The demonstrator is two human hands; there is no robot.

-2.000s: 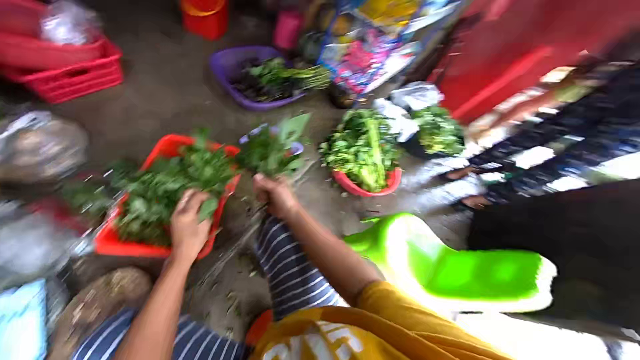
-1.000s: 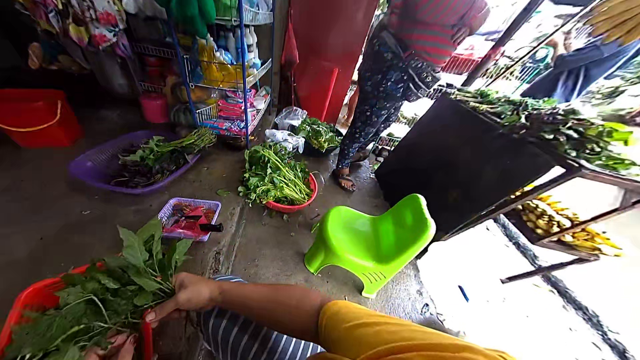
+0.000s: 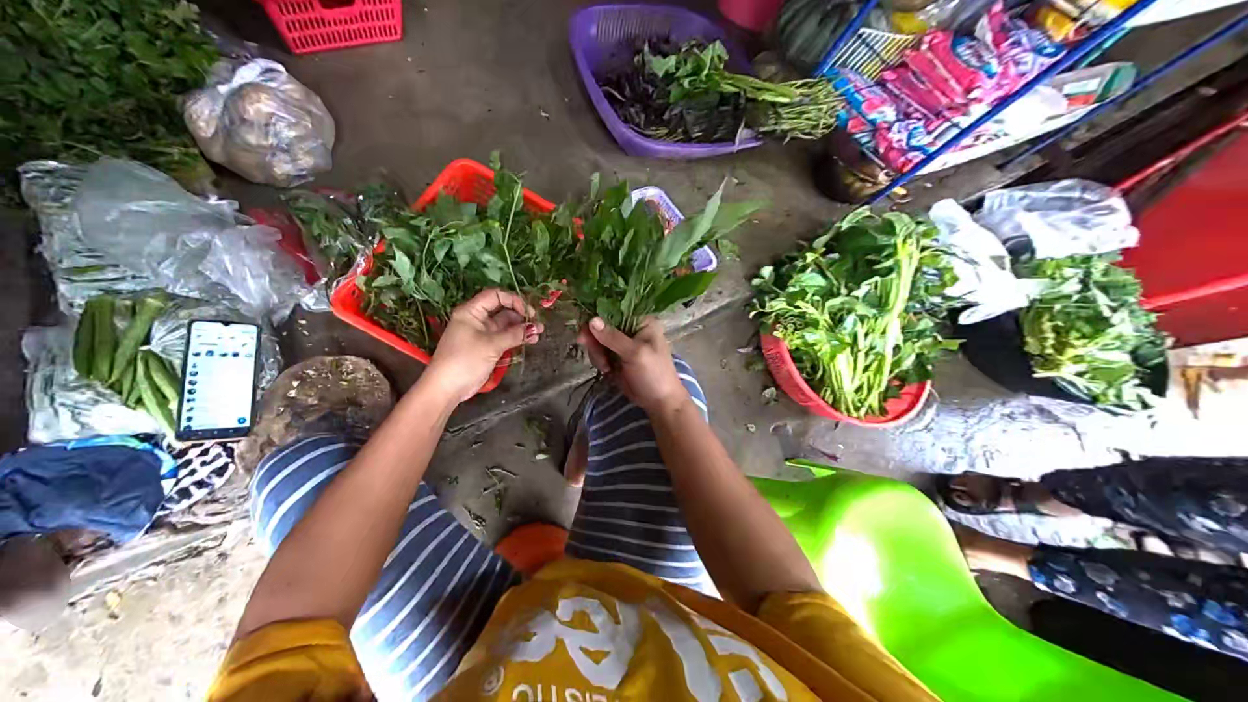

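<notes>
My right hand (image 3: 634,363) grips the stems of a bunch of leafy greens (image 3: 634,249), whose leaves fan out upward and to the right. Just left of it, my left hand (image 3: 485,341) pinches a thin stem of greens between thumb and fingers at the front edge of a red plastic basket (image 3: 361,317). Loose leafy greens (image 3: 439,258) fill that basket. Behind the held bunch, a small lilac basket (image 3: 704,257) is partly hidden.
A red basin (image 3: 799,385) of greens stands right, a purple basket (image 3: 595,58) of vegetables behind. A green plastic chair (image 3: 907,585) is at lower right, beside another person's legs (image 3: 1121,546). Left are a phone (image 3: 219,375), okra (image 3: 127,351), plastic bags (image 3: 146,224) and a round wooden block (image 3: 317,400).
The view has swung back from the right. My left hand, low in the leaves a second ago, now shows above the basket's front edge, pinching a stem. My right hand keeps its bunch.
</notes>
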